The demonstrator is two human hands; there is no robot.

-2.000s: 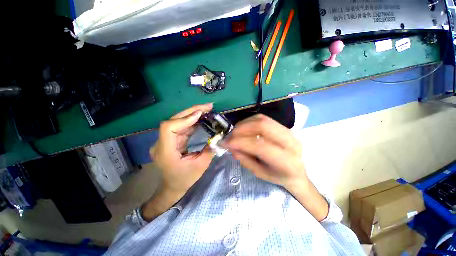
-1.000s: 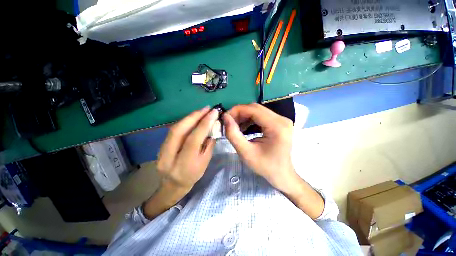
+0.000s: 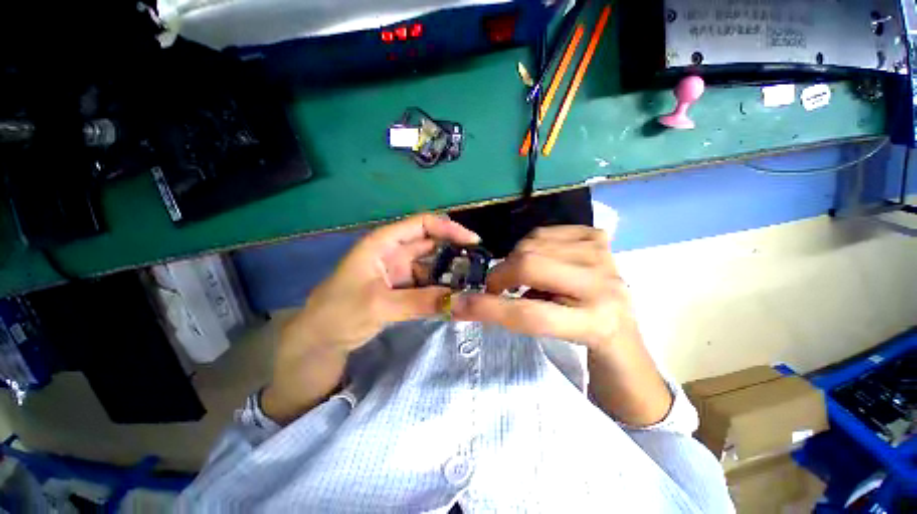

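Note:
A small dark watch case [image 3: 465, 267] with pale and metallic patches inside is held in front of my shirt, below the bench edge. My left hand [image 3: 377, 276] grips it from the left, with fingers above and thumb below. My right hand [image 3: 563, 284] has its fingertips at the case's right and lower edge. A small yellow bit shows between the fingertips at the bottom. Whether my right fingers hold a separate part is hidden. A second opened module [image 3: 432, 143] with a white block and a dark wire loop lies on the green mat [image 3: 352, 191].
Orange sticks [image 3: 576, 80] and a dark cable [image 3: 535, 120] lie right of the module. A pink suction cup [image 3: 685, 101] stands before a metal-topped box [image 3: 784, 35]. A blue device with red digits [image 3: 402, 33] is behind. A black fixture [image 3: 226, 166] is left. Cartons [image 3: 759, 412] are low right.
The case has turned so its inside shows again, and my hands have moved slightly down and opened around it. The bench view has shifted slightly up.

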